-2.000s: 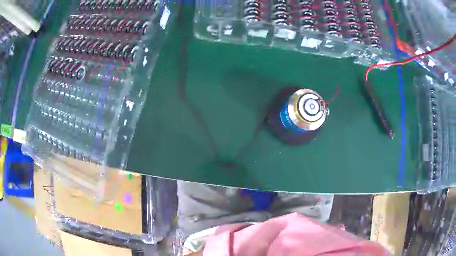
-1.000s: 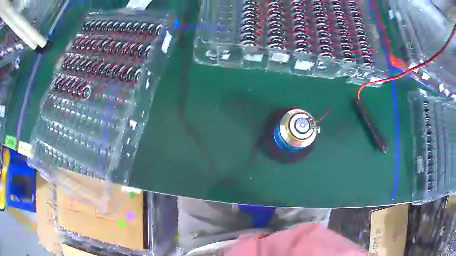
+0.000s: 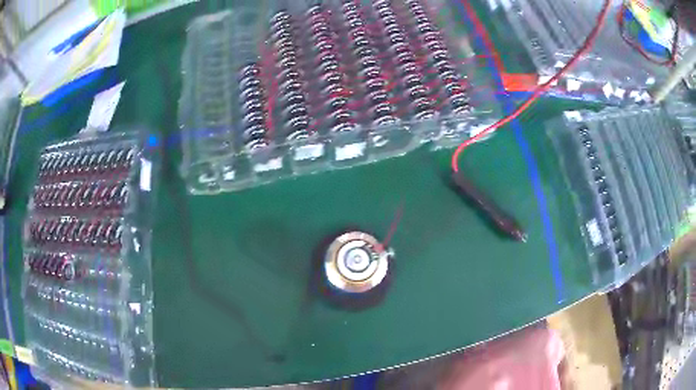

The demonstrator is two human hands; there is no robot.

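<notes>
The round test fixture [image 3: 356,263], silver-gold with white and dark rings on top, stands on the green mat in front of me. A short thin red lead rises from its right side; a small wired part seems to sit on its top edge. The black probe [image 3: 490,207] lies on the mat to the right, its tip toward the lower right and its red cable running to the upper right. Neither of my hands is in view. A blurred pink sleeve or cloth [image 3: 504,366] shows at the bottom edge.
A large clear tray [image 3: 309,151] with rows of wired round components stands behind the fixture. A part-filled tray [image 3: 141,305] is at the left, and a tray with one visible row [image 3: 595,232] at the right. Papers [image 3: 76,65] lie upper left. A black cable runs left of the fixture.
The camera view has turned and shifted to the right, so the fixture, probe and centre tray appear further left and the fixture lower. Nothing on the mat has visibly been moved.
</notes>
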